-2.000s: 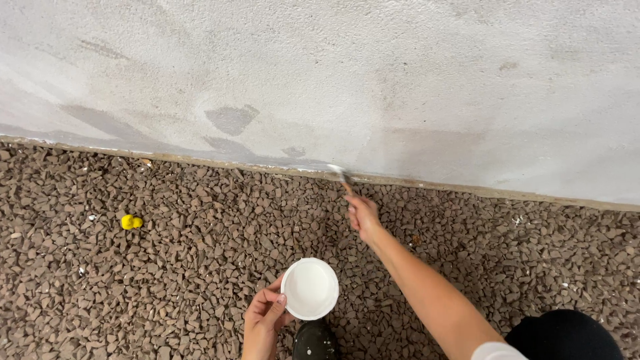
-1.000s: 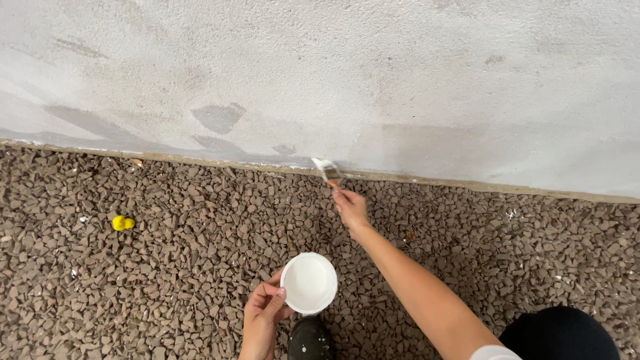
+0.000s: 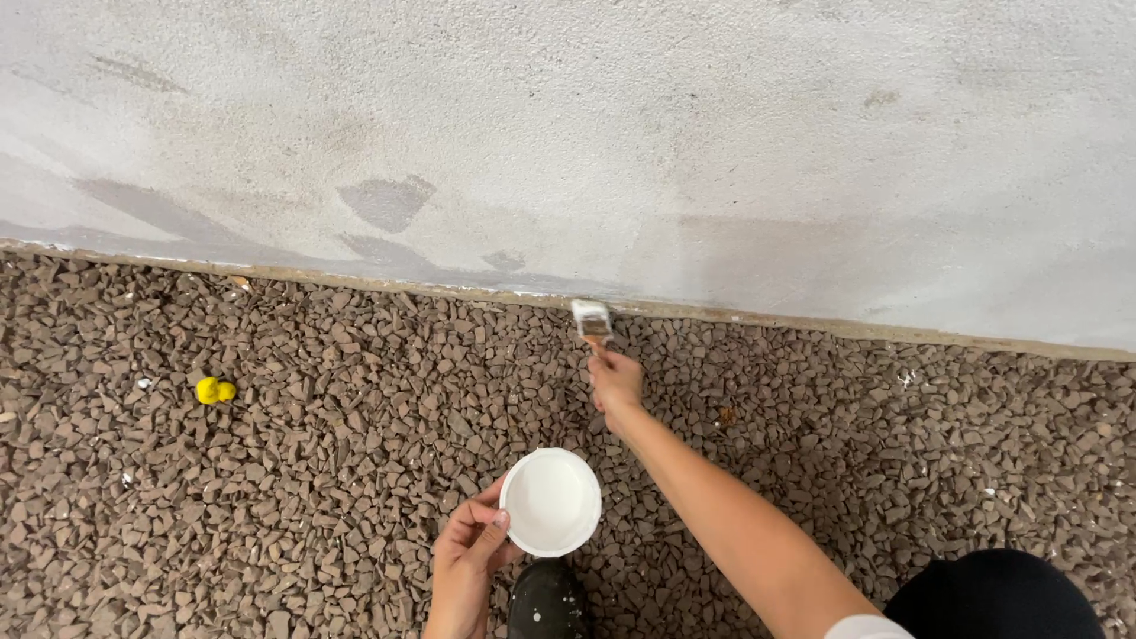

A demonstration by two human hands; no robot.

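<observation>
My left hand (image 3: 477, 541) holds a round white tub (image 3: 551, 502) by its left side, thumb on the rim; the inside is white, and how full it is I cannot tell. In my right hand (image 3: 615, 383) is a paintbrush (image 3: 592, 321) with white paint on its bristles, which point up toward the foot of the wall. The bristle tips are at the wall's lower edge; whether they touch it is not clear. The rough white wall (image 3: 550, 142) has darker grey patches low down, left of the brush.
Brown gravel (image 3: 337, 470) runs along the wall base, with a narrow bare ledge (image 3: 754, 317) between them. A small yellow object (image 3: 215, 390) lies on the gravel at left. A dark shoe (image 3: 548, 601) with white specks is below the tub; a dark-clothed knee (image 3: 994, 596) is at lower right.
The brush was at the wall's lower edge further left one second ago and is now slightly further right. My left hand keeps its hold on the tub.
</observation>
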